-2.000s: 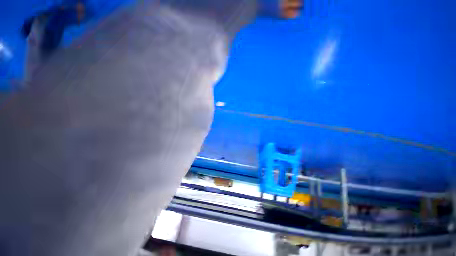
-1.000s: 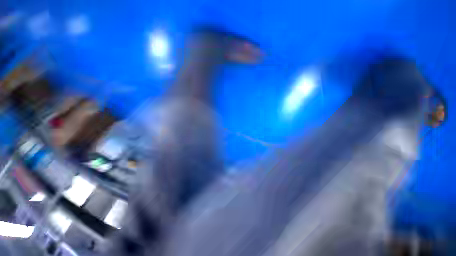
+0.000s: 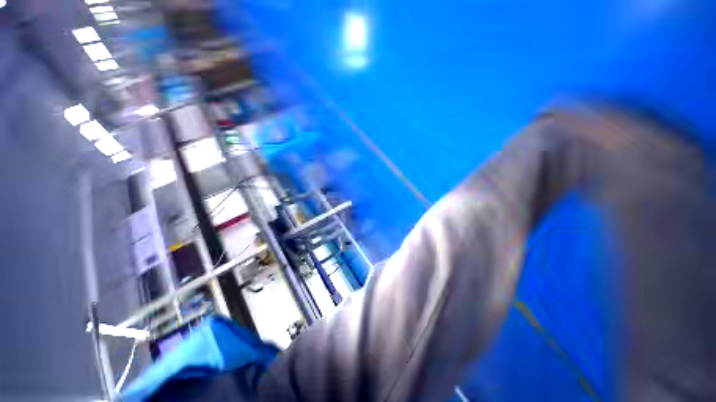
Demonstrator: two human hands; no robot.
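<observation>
Neither of my hands is in the picture. Nearest in front of me are my grey work trousers (image 3: pixel 440 275), blurred, with one leg bent across the lower middle and another large grey-brown shape at the right edge. A piece of bright blue cloth, likely my work smock (image 3: pixel 208 349), shows at the bottom left. No held object is visible.
The glossy blue floor (image 3: pixel 471 94) fills the upper right, with a yellow line across it. Long workbenches (image 3: pixel 208 204) with white panels and pale metal bars run tilted on the left. Strip lights (image 3: pixel 94 129) show at the far left.
The view has swung and tilted. The benches now stand larger on the left, the legs have shifted to the lower right, and blue cloth has come in at the bottom. The blue stool is out of view.
</observation>
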